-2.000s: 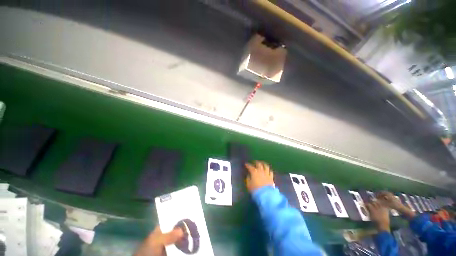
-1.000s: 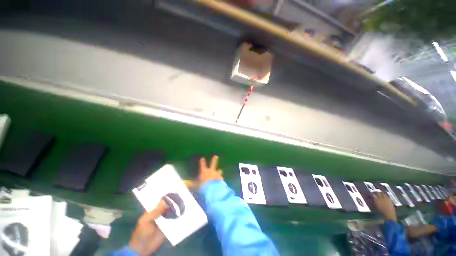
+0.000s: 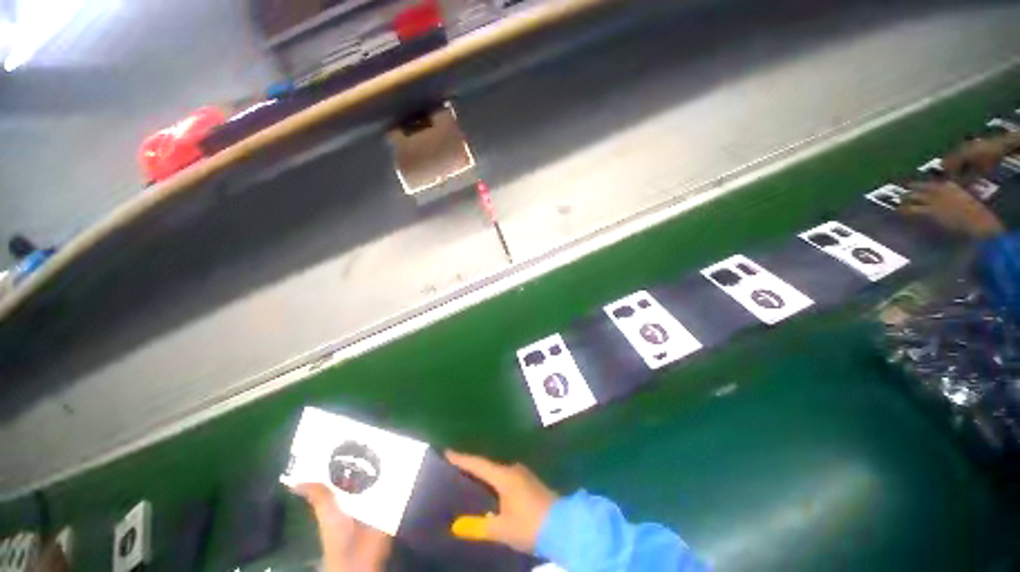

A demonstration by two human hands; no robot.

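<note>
The white outer sleeve (image 3: 392, 469) with a round dark watch picture is held low in front of me, tilted. My left hand (image 3: 349, 539) grips its lower left part. My right hand (image 3: 515, 501), with a yellow-orange finger cot, holds a dark inner box (image 3: 445, 508) at the sleeve's right end. The box meets or enters the sleeve there; how far inside it sits is hidden. The box's lower part runs towards the picture's bottom edge.
Narrow white printed pieces (image 3: 557, 380) alternate with dark boxes along the green belt to the right. Another worker's hand (image 3: 951, 207) and crumpled clear plastic (image 3: 956, 358) are at right. A white printed box (image 3: 132, 536) stands lower left. An open carton (image 3: 434, 156) is on the far wall.
The view has tilted and swung. My right hand has lifted a dark box from the belt and brought it to the sleeve. My left hand has turned the sleeve more sideways.
</note>
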